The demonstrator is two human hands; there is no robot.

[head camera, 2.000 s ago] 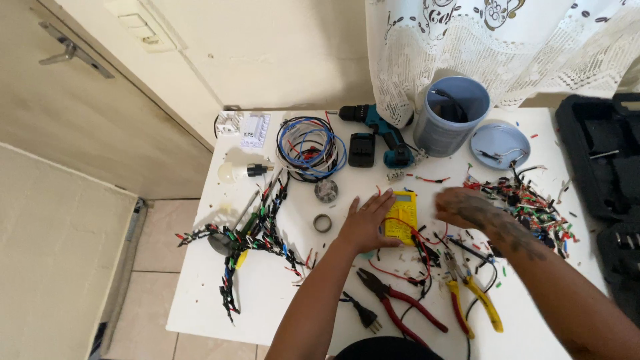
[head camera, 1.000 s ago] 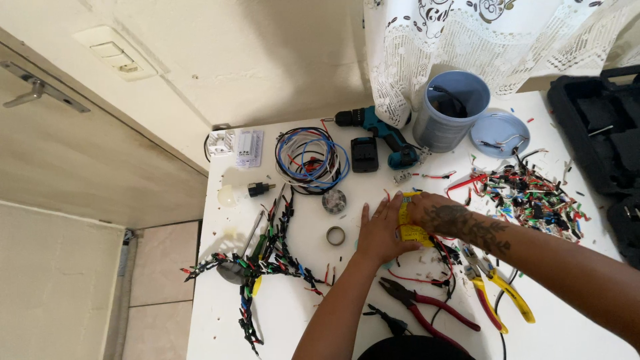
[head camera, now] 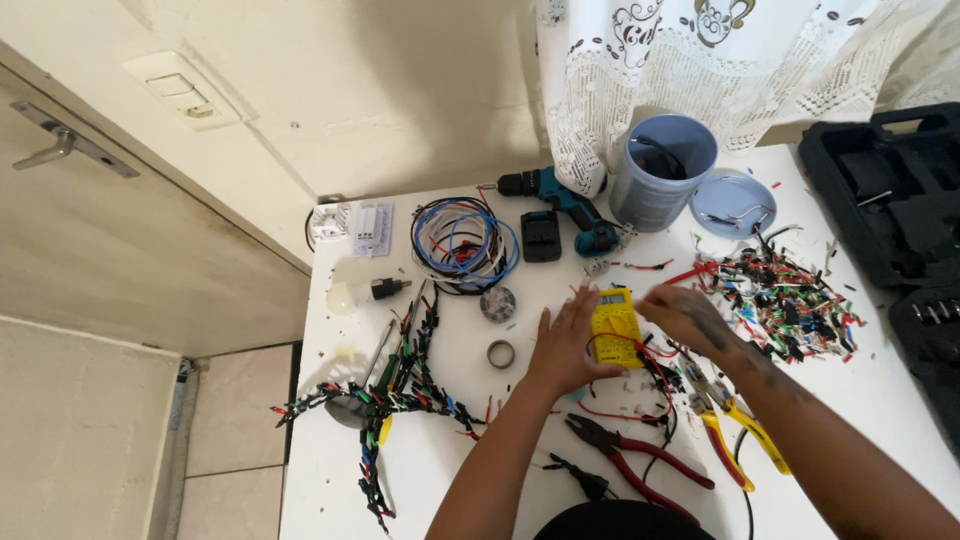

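A yellow digital multimeter [head camera: 616, 330] lies face up on the white table, its display lit with characters and a red lead looping from its lower part. My left hand [head camera: 571, 341] rests against the meter's left side, fingers spread and thumb across its lower edge. At the meter's upper right is my right hand [head camera: 679, 311], its fingers bent together; whether they hold anything is hidden. A red probe [head camera: 691, 272] lies just beyond that hand, beside a heap of short wire pieces [head camera: 799, 300]. Red-handled pliers [head camera: 637, 457] and yellow-and-red-handled pliers [head camera: 731, 427] lie below the hands.
Behind stand a cordless drill [head camera: 562, 199], its battery [head camera: 541, 236], a coil of wires [head camera: 461, 244] and a blue-grey canister [head camera: 664, 172]. A branching bundle of taped wires [head camera: 390, 397], a bulb [head camera: 341, 298] and a tape ring [head camera: 500, 354] lie left. A black tool case [head camera: 877, 202] is at right.
My right hand was over the meter a second ago; it has moved right, off its face. My left hand has stayed beside the meter, which is now more exposed.
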